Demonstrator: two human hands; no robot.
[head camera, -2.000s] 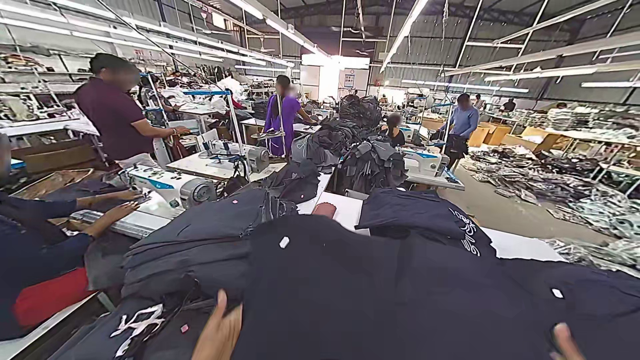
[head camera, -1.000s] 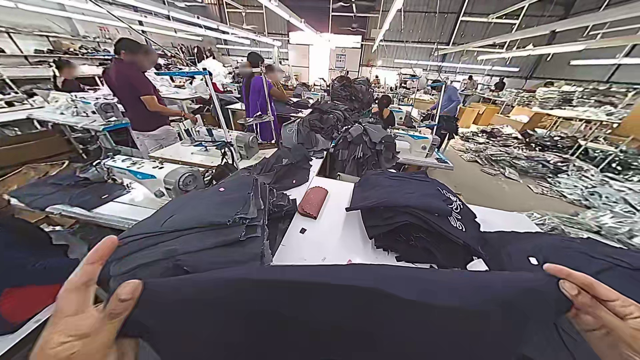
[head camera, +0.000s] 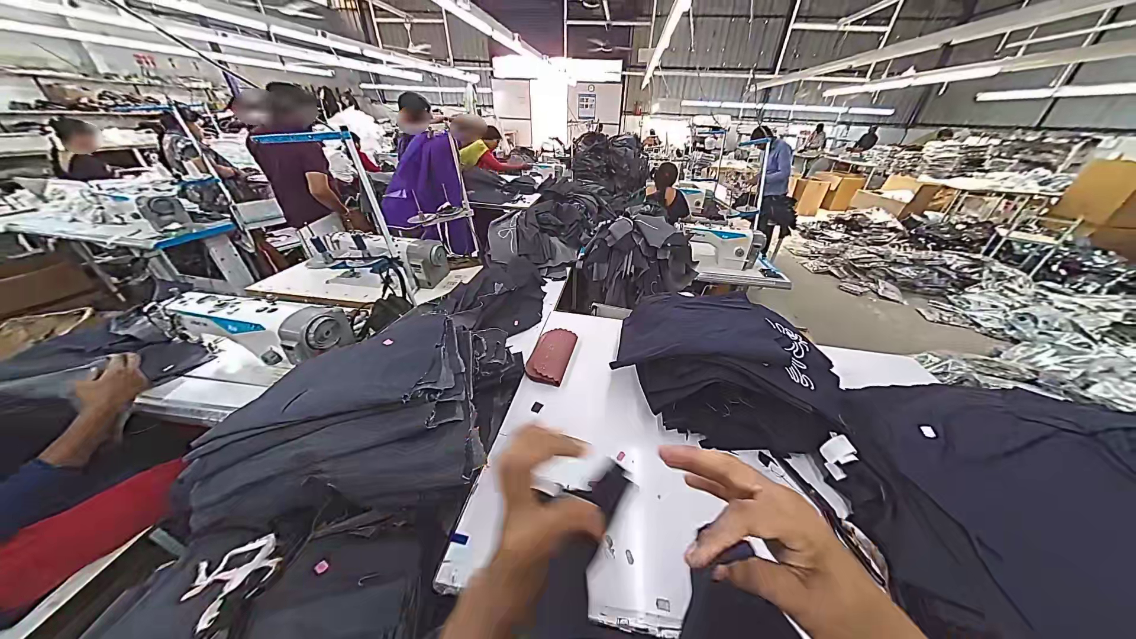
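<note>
My left hand, blurred, pinches a strip-like edge of dark navy fabric over the white table. To its right, my right hand holds another part of dark fabric between thumb and fingers, its index finger extended. Whether both parts belong to one piece cannot be told. A tall stack of dark cut fabric lies left of my hands. Beyond my right hand is a stack of navy printed panels. A reddish-brown scalloped case lies between the stacks.
A large navy panel spreads at the right. At left, a co-worker's hand rests on dark cloth near a sewing machine. Bundled dark pieces stand behind the table. Small fabric scraps dot the tabletop. Other people are at machines farther back.
My hands were wide apart with dark fabric stretched between them one second ago; they are now close together over the white table. The co-worker's hand has come back into view at left.
</note>
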